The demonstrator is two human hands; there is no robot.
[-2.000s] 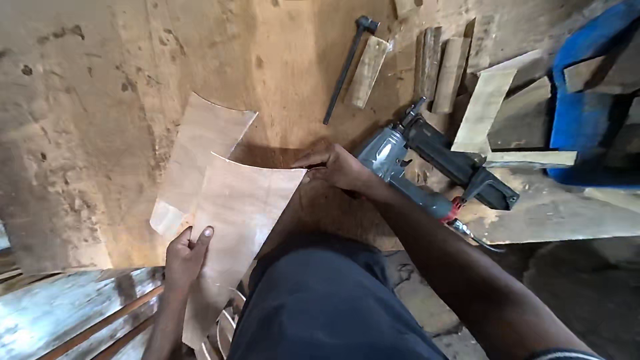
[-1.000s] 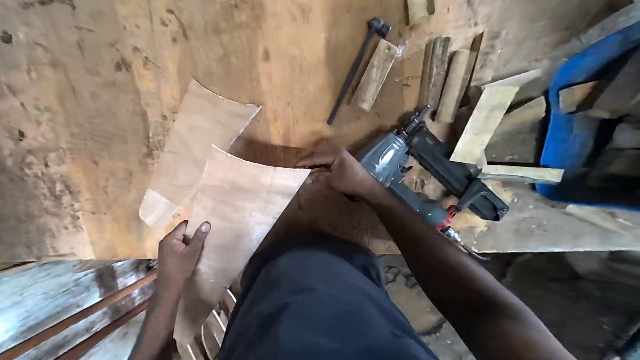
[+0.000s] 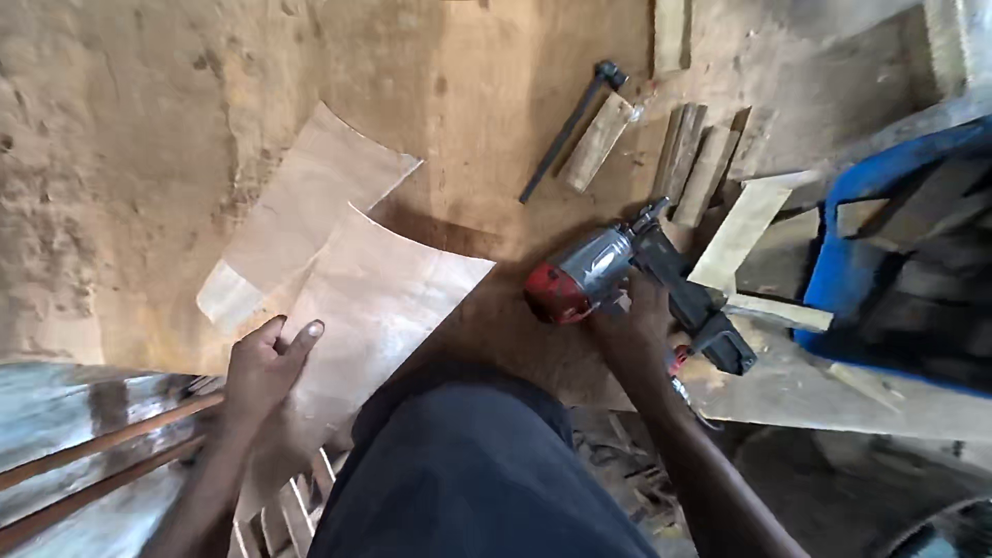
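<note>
My left hand (image 3: 267, 372) grips the left edge of a thin curved-top plywood panel (image 3: 387, 294), its thumb on the upper face. That panel overlaps a second, similar thin panel (image 3: 298, 186), which lies flat on the wooden worktop (image 3: 480, 62). To the right, my right hand (image 3: 635, 318) is around the handle of a pneumatic nail gun (image 3: 597, 263) with a grey body, a red cap and a black magazine. The fingers are partly hidden behind the tool.
Beyond the nail gun lie a hammer (image 3: 570, 128), a short wood block (image 3: 597, 143) and several wood offcuts (image 3: 736, 232). A blue container (image 3: 829, 271) holding dark pieces stands at the right. An air hose fitting (image 3: 682, 387) hangs near my right wrist.
My right hand has let go of the panel's right corner and moved right to the nail gun, taking hold of its handle. My left hand still holds the panel.
</note>
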